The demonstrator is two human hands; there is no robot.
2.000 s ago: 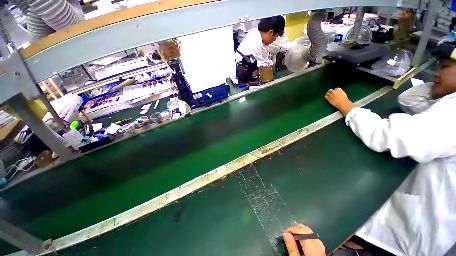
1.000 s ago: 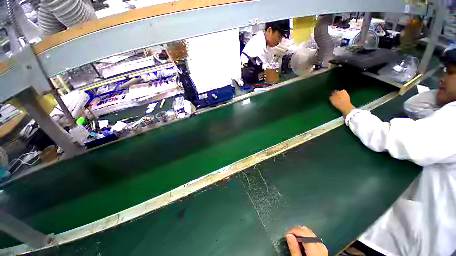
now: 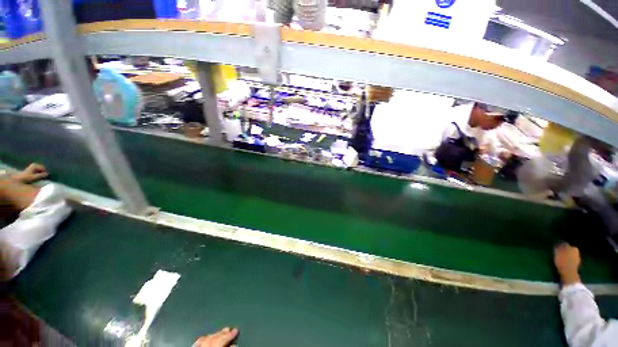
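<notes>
My left hand (image 3: 217,337) shows only as fingertips at the bottom edge, low over the dark green bench top (image 3: 271,305). Nothing is seen in its fingers; the rest is cut off. My right hand is out of the picture. A torn white strip (image 3: 156,290), paper or tape, lies on the bench top to the left of my left hand. A pale scratched patch (image 3: 404,312) marks the bench top at the right.
A pale divider rail (image 3: 305,248) runs between bench top and green conveyor belt (image 3: 271,196). A metal upright (image 3: 95,122) stands at the left. Neighbouring workers' arms reach in at left (image 3: 34,217) and right (image 3: 579,305). Another person (image 3: 467,135) is across the belt.
The view has swung left. The right hand, which held a thin dark tool, has left the picture. My left fingertips, the white strip and a left neighbour's arm have come into view.
</notes>
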